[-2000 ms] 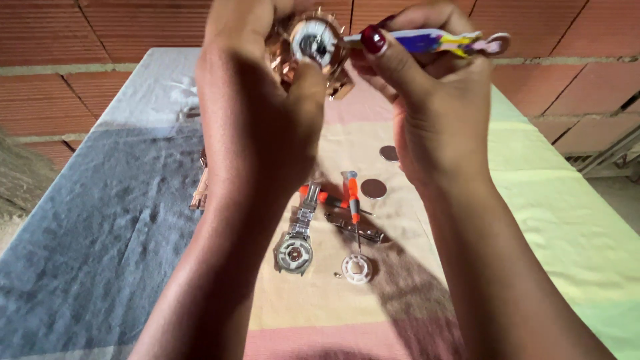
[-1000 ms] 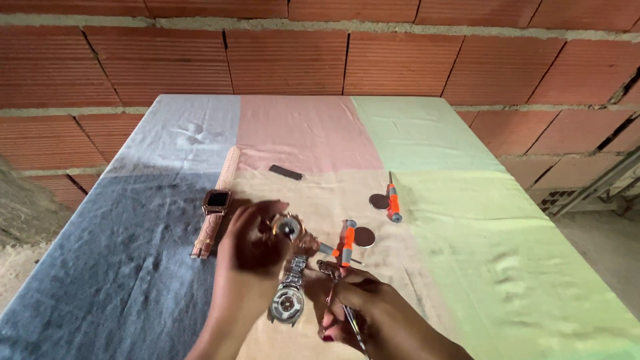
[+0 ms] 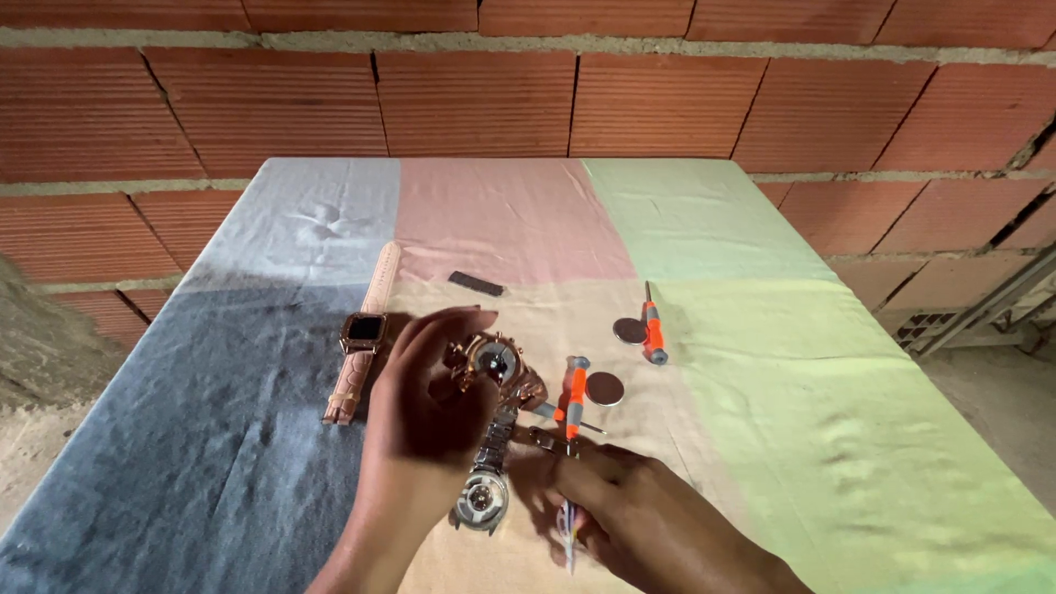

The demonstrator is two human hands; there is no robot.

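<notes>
My left hand (image 3: 433, 404) holds a rose-gold wristwatch (image 3: 495, 360), its round inside facing up. Below it lies a silver-coloured wristwatch (image 3: 481, 497), its metal bracelet running up toward the held watch. My right hand (image 3: 631, 503) is low over the cloth, with tweezers (image 3: 568, 528) with a coloured pattern in its fingers. Just above that hand an orange and grey screwdriver (image 3: 577, 396) lies across a second one (image 3: 551, 411), and a small metal piece (image 3: 543, 439) is beside them. The white round part seen earlier is hidden.
A watch with a pink strap (image 3: 364, 330) lies at the left. A dark strip (image 3: 476, 284) is farther back. Two dark discs (image 3: 605, 388) (image 3: 629, 331) and another orange screwdriver (image 3: 654, 330) lie at the right. The patchwork cloth (image 3: 784, 371) covers the table before a brick wall (image 3: 478, 107).
Both hands were raised with the watch and tweezers close to the camera; they are now low over the table. My right hand has moved down from the watch. The view has shifted.
</notes>
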